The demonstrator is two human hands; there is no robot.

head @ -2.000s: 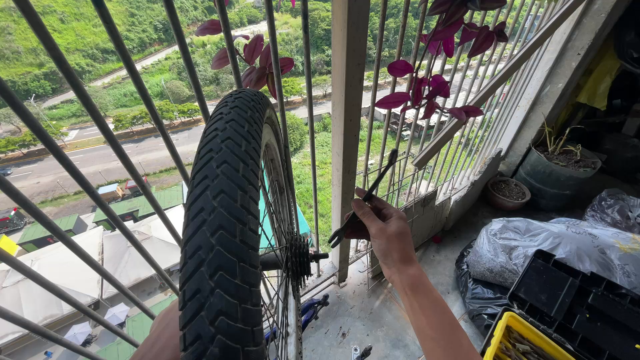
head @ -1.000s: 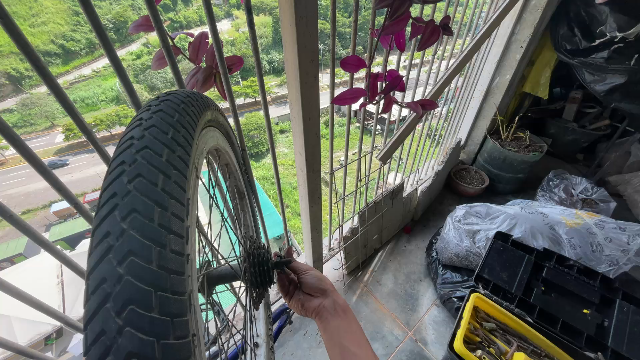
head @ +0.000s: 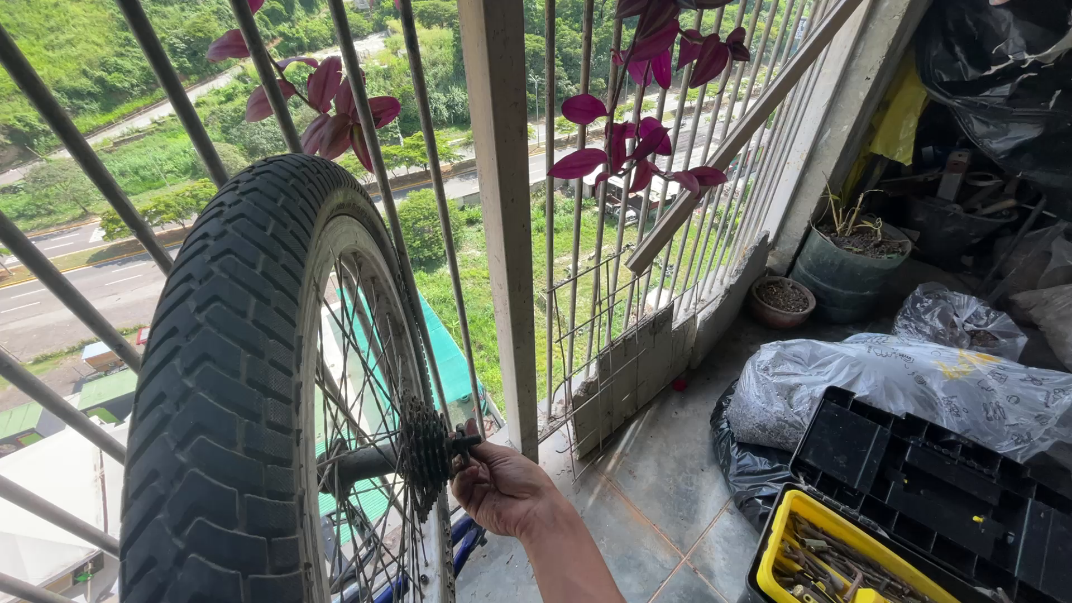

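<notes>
A bicycle wheel with a chunky black tire [head: 218,385] stands upright at the left, its spoked rim [head: 322,276] facing right. On its hub [head: 360,467] sits a dark cassette of sprockets [head: 425,456], with the axle end [head: 466,440] sticking out to the right. My right hand [head: 502,490] is at that axle end, thumb and fingers closed around it beside the cassette. Whether a tool is also in the fingers cannot be made out. My left hand is out of sight.
Metal railing bars [head: 427,167] run behind the wheel, with a post [head: 502,226] and purple-leaved plants [head: 615,146]. At the lower right lies an open black toolbox with a yellow tray [head: 775,536] of tools, near plastic bags [head: 888,385] and plant pots [head: 846,276]. Blue tubing [head: 461,544] shows below the wheel.
My right hand held up a dark wrench two seconds ago, right of the axle; now it is on the axle end. My left hand, partly seen behind the tire then, has left view.
</notes>
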